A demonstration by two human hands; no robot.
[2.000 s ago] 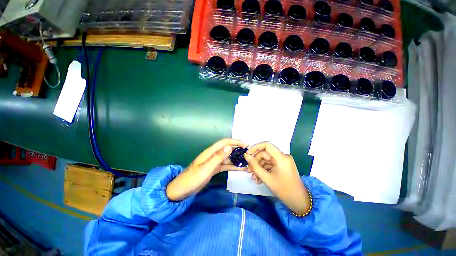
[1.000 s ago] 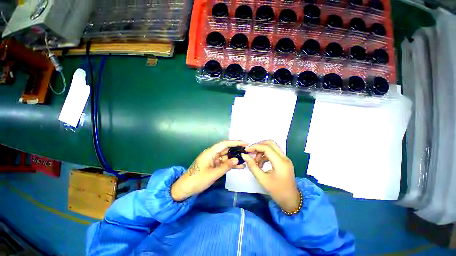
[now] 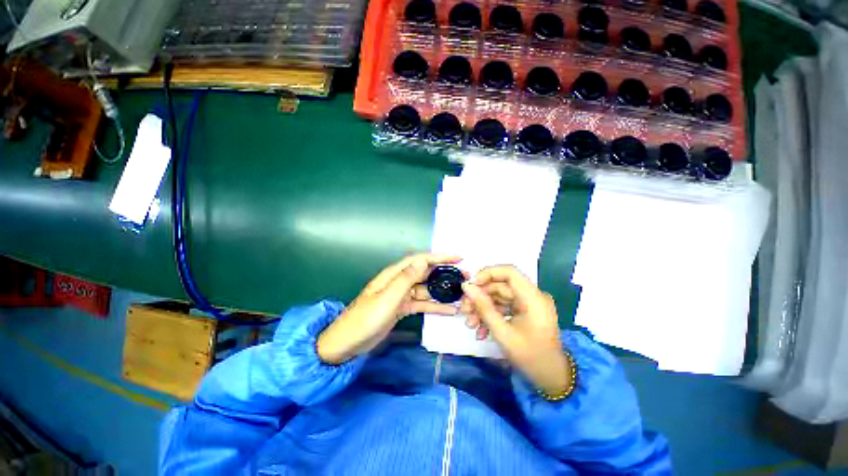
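Note:
My left hand holds a round black lens assembly between thumb and fingers, its glossy round face turned up to the camera. My right hand is close at its right rim, with thumb and index fingertips together. Whether these fingertips touch the rim or pinch a tiny piece cannot be told. Both hands are over the lower part of a narrow white paper sheet. Behind it, a clear blister tray holds rows of similar black parts.
The orange-red carrier tray lies under the blister tray. A stack of white sheets is right of the narrow sheet, with translucent grey-white sheets at far right. A white tag, cables and a control box are at left.
The lens assembly has turned from a tilted, partly covered pose to face the camera. My left fingers have spread around its rim, and my right fingertips have shifted off it to its right edge.

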